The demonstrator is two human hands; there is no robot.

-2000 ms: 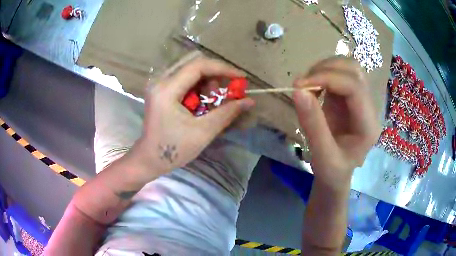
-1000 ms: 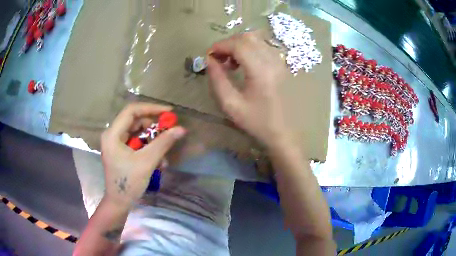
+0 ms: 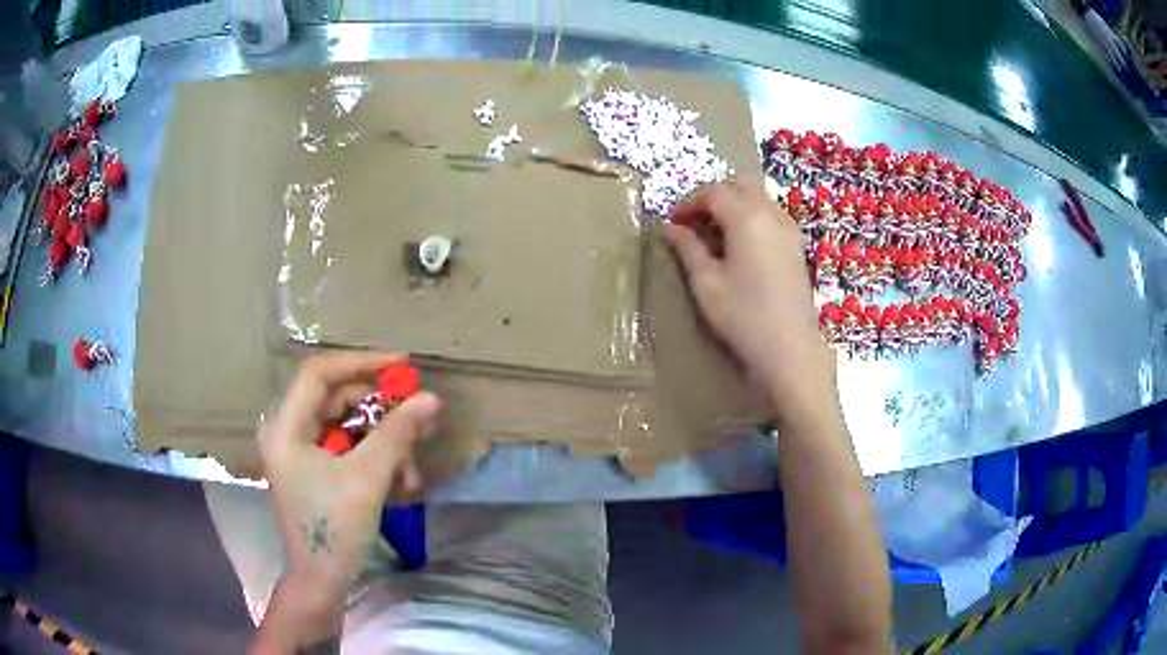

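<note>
My left hand holds a red-and-white toy figure between thumb and fingers above the cardboard's near edge. A second red part shows lower in the same hand. My right hand is at the near edge of the heap of small white parts, fingertips pinched together and touching or just over it. Whether it grips a part or a stick cannot be told. The small whitish glue pot stands beside a dark stain on the cardboard mat.
Loose red-headed figures and one single figure lie at left. Rows of figures stand at right, with red-handled pliers beyond. A white rag lies far left. A blue bin is below the bench.
My right hand has moved from the glue pot rightward to the white parts. My left hand still holds the figure near the cardboard's front. The view has shifted, showing more of the bench's far side.
</note>
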